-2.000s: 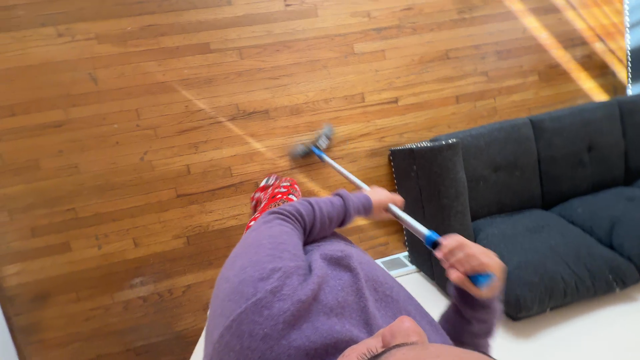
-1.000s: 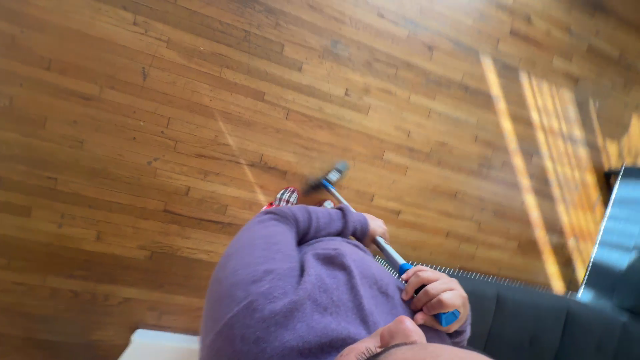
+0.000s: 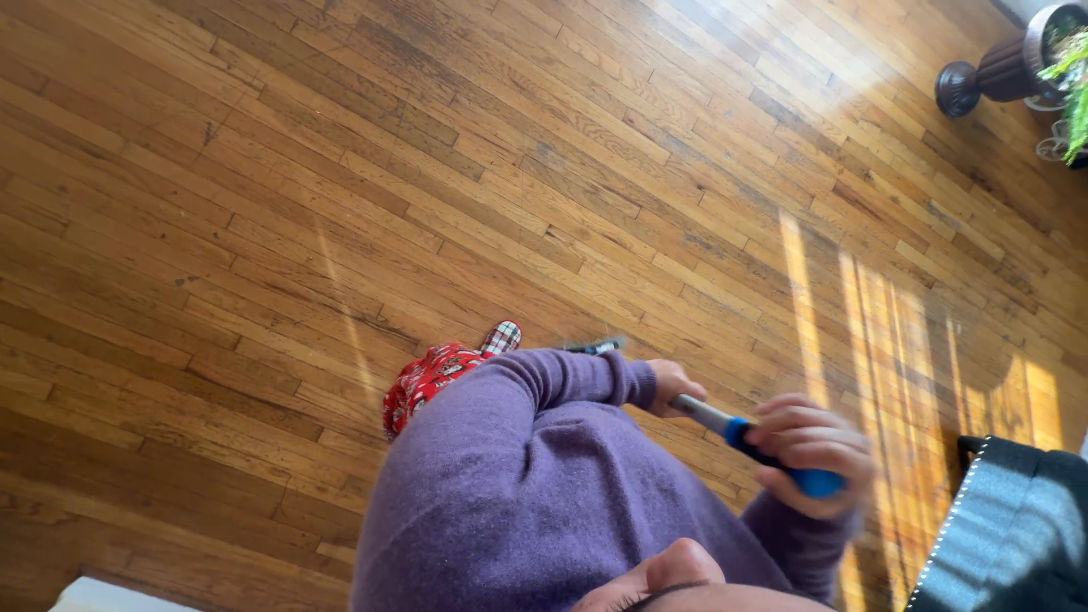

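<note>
My left hand is closed around the metal shaft of a long-handled broom, partway down it. My right hand, slightly blurred, grips the blue and black end of the handle. The broom slants down toward the wooden floor. Its head shows only in part beyond my purple sleeve, close to my plaid slipper; the lower shaft is hidden by the sleeve.
A dark urn planter with a green plant stands at the upper right. The corner of a dark upholstered sofa with studded trim is at the lower right. A white edge shows at the lower left. Sunlight stripes the floor.
The view has turned and shifted, bringing the planter in. Both hands stay on the broom. Its head, fully seen two seconds ago, is now partly behind my sleeve.
</note>
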